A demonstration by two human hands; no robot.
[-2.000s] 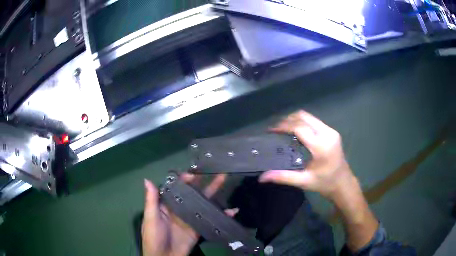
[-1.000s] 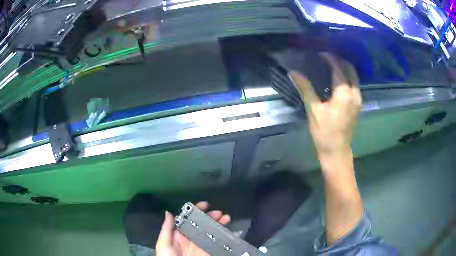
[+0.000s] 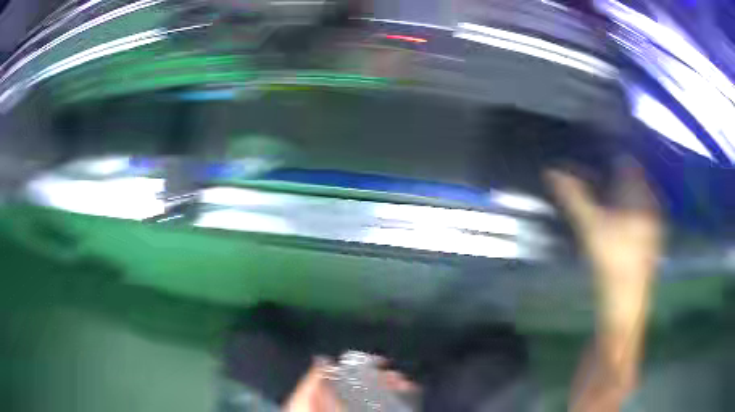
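The view is strongly blurred by motion. My left hand (image 3: 310,390) is low in the centre, cut off by the bottom edge, and holds a grey fixture plate (image 3: 359,385) with small bright dots. My right hand (image 3: 616,217) reaches over the machine's front edge at the right. Its fingertips lie against a dark area inside the machine, and whether they hold the other dark plate cannot be told.
The bright front frame edge (image 3: 322,221) runs across the view above the green panel (image 3: 234,269). A blue strip (image 3: 379,183) lies behind it, with a blurred pale green scrap (image 3: 259,153) at its left. A dark piece (image 3: 182,189) crosses the frame edge at the left.
The machine has shifted rightward in view. My right hand went from a dark plate over my lap to inside the machine, then appears farther right. My left hand still holds its plate, now lower.
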